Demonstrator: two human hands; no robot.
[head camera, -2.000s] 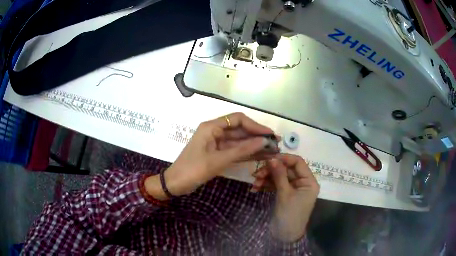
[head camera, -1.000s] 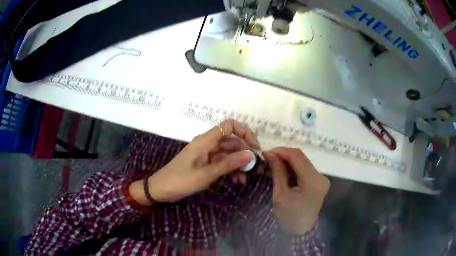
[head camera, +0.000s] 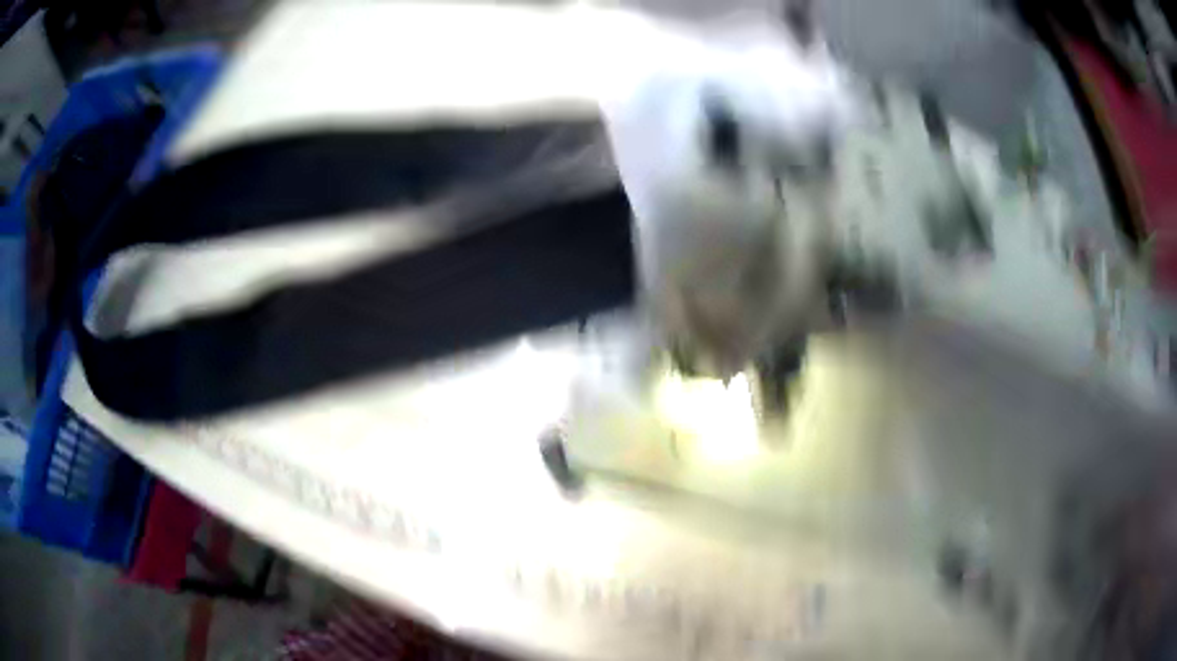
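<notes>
The picture is strongly blurred. Neither of my hands shows in it. The black fabric band lies in a loop on the left of the white table, with a pale layer showing inside its left bend. The band runs right to the white head of the sewing machine. A bright light shines on the machine bed below the head. Needle, foot and small parts are too blurred to tell. The bobbin and snips cannot be made out.
A blue plastic basket stands at the left beyond the table's edge. A red piece and dark bars are below it. A small piece of checked sleeve or clothing shows at the bottom edge. A blurred printed ruler runs along the front edge.
The view has swung up and blurred. Band and machine now sit lower in the picture. Both hands and the small round part held in them have left the view.
</notes>
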